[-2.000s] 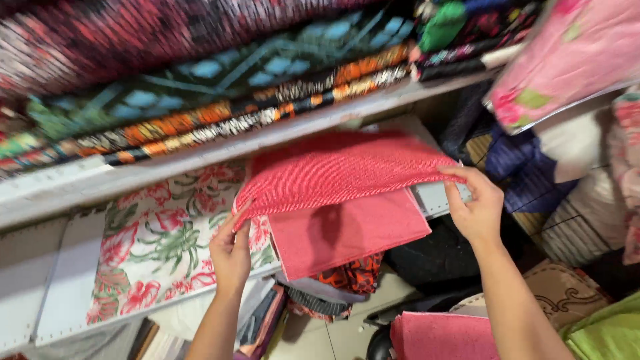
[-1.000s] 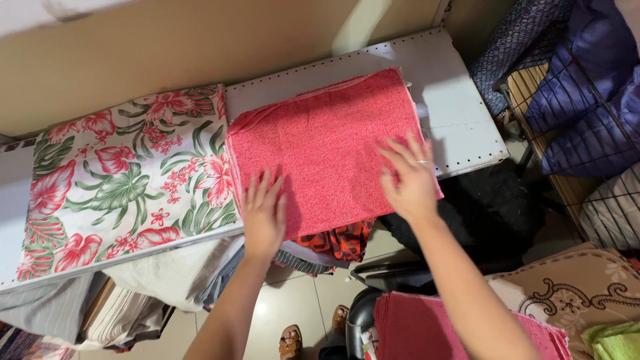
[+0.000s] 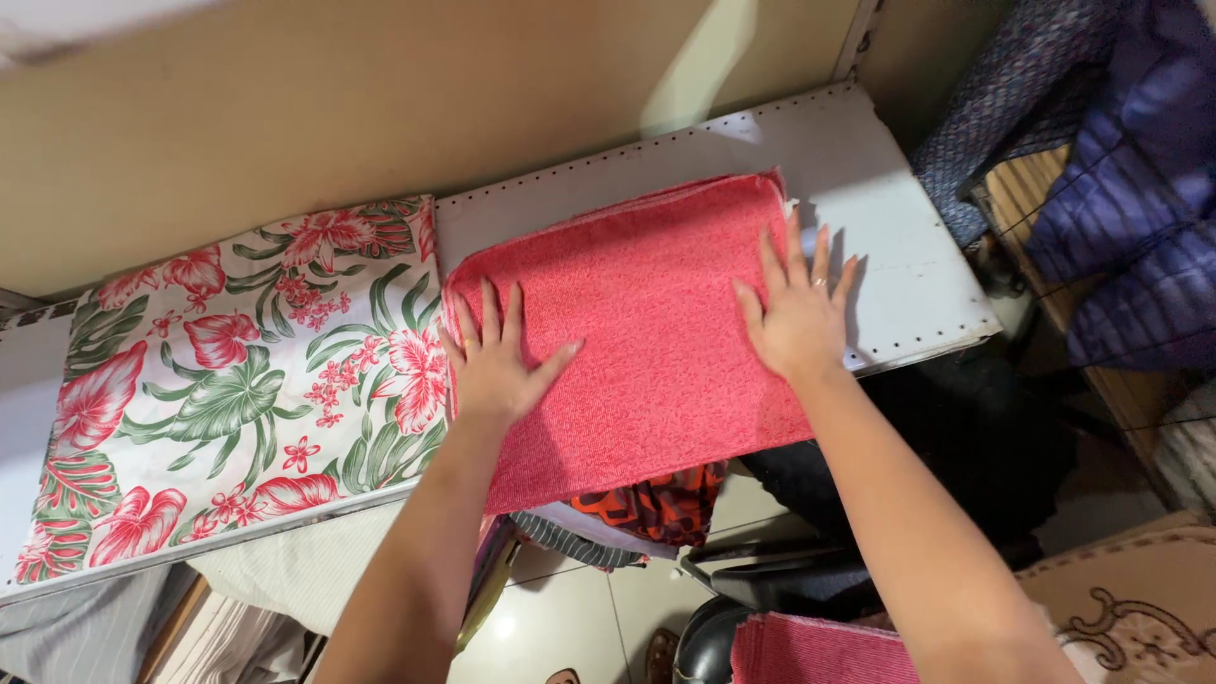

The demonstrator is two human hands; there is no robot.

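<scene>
A folded stack of coral-red woven fabric (image 3: 646,332) lies flat on a white perforated metal shelf (image 3: 912,228), its near edge hanging over the shelf's front. My left hand (image 3: 494,366) rests palm down on the left side of the stack, fingers apart. On the right side, my right hand (image 3: 798,309) lies with fingers spread, some of them reaching past the fabric's edge over the shelf. Neither hand grips anything. Touching the stack on the left is a folded white fabric with red flowers and green leaves (image 3: 228,399).
Below the shelf hang several folded fabrics (image 3: 85,617) and an orange-black patterned cloth (image 3: 655,503). Another red fabric stack (image 3: 817,651) sits at the bottom beside a black chair (image 3: 712,636). Blue textiles (image 3: 1140,190) behind wire are at the right. A beige wall (image 3: 380,114) backs the shelf.
Two seconds ago both hands held the red fabric by its near corners, lifted; it then lay flat under the hands. Since a second ago, the right hand has moved to the stack's right edge.
</scene>
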